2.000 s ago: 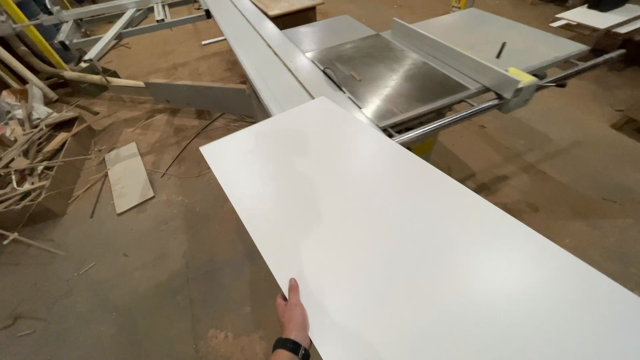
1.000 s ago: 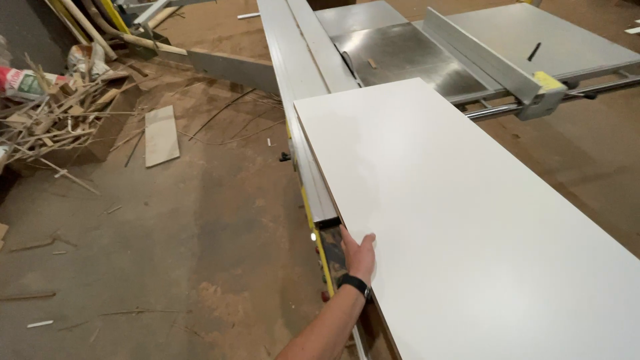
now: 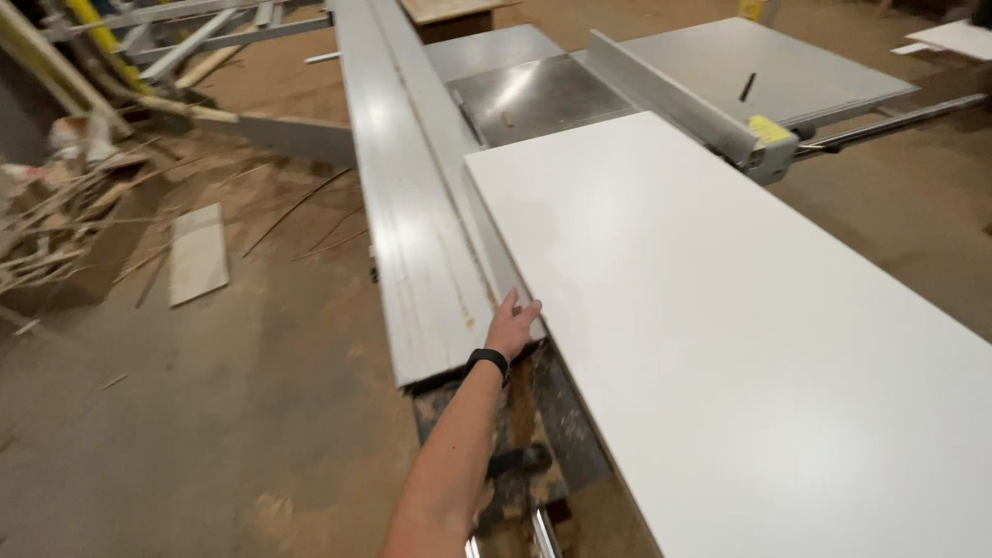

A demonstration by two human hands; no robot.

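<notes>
A large white panel [image 3: 721,310] lies at the right, its far end over the near part of a panel saw's steel table [image 3: 542,93]. Along the panel's left edge runs the saw's long sliding table [image 3: 403,201]. My left hand [image 3: 513,324], with a black band on the wrist, is at that left edge, thumb at the edge and fingers pointing forward over the sliding table's near end. Whether the fingers grip the panel's edge cannot be told. My right hand is not in view. The saw's rip fence [image 3: 674,101] stands beyond the panel.
At the left a heap of wood offcuts [image 3: 62,225] lies on the floor, with a loose board [image 3: 199,254] nearer. A metal frame [image 3: 194,46] stands at the far left. The fence's rail [image 3: 899,124] reaches out to the right. Below my forearm are the saw's base parts [image 3: 527,465].
The white panel has moved from left of the sliding table, across it, to its right side. My left hand has moved along with the panel's left edge, and its fingers now point forward.
</notes>
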